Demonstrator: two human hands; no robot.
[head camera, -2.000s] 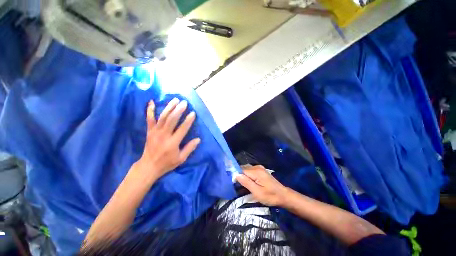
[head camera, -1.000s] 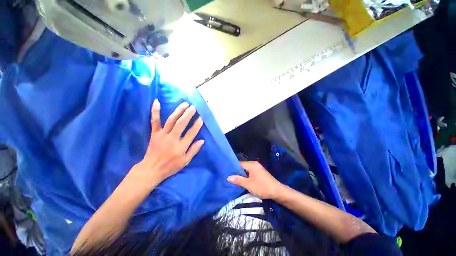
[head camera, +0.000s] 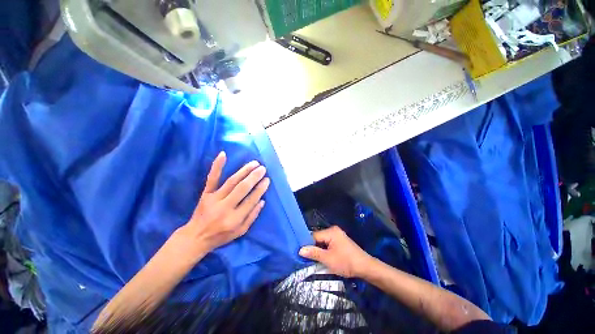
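A blue garment (head camera: 150, 189) lies under the cream sewing machine head (head camera: 140, 39) and drapes down over the table's front edge. A folded hem (head camera: 284, 189) runs as a straight band along its right edge. My left hand (head camera: 228, 207) lies flat on the cloth beside the hem, fingers a little apart, holding nothing. My right hand (head camera: 333, 252) pinches the hem's lower end between thumb and fingers. The needle area is lost in white lamp glare.
Slim dark snips (head camera: 305, 49) lie on the machine bed. A yellow-edged box (head camera: 481, 40) with white scraps stands at the upper right, a thin tool (head camera: 424, 45) beside it. Faint scale marks line the table (head camera: 326, 147). Right of it, blue garments (head camera: 486, 209) hang over a blue bin (head camera: 412, 218).
The machine and table sit slightly lower in view. Both hands also appear lower, the left still flat on the cloth. The right hand still pinches the hem end.
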